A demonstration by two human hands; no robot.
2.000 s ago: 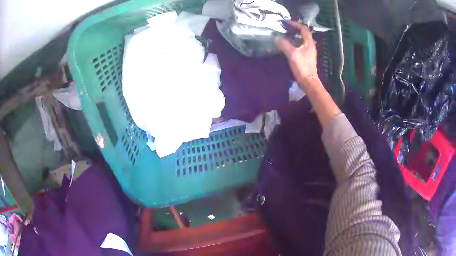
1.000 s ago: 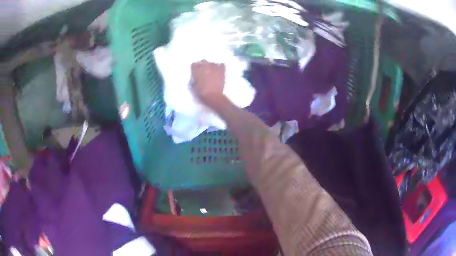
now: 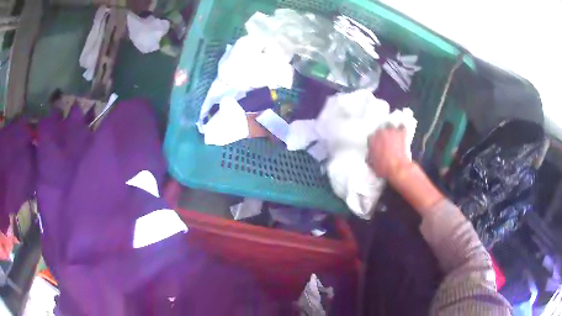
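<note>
My right hand (image 3: 389, 151) is closed on a bundle of white cloth (image 3: 356, 126), its fingers partly sunk in the cloth. The bundle hangs over the front right rim of the green plastic basket (image 3: 246, 190). More white pieces (image 3: 256, 65) lie in the basket's left part, with a clear plastic bag (image 3: 308, 38) behind them and purple cloth (image 3: 313, 94) beside them. My left hand is out of the picture.
Purple panels (image 3: 101, 179) with white patches (image 3: 159, 228) spread at the left and front. A red-brown box (image 3: 265, 244) stands below the basket. Dark cloth (image 3: 394, 247) drapes at its right. A glossy black plastic bag (image 3: 502, 176) lies at the far right.
My right hand has moved from the left of the basket to its front right, bringing white cloth along. Small scraps and dark pieces now show at the basket's left. The view has shifted and tilted.
</note>
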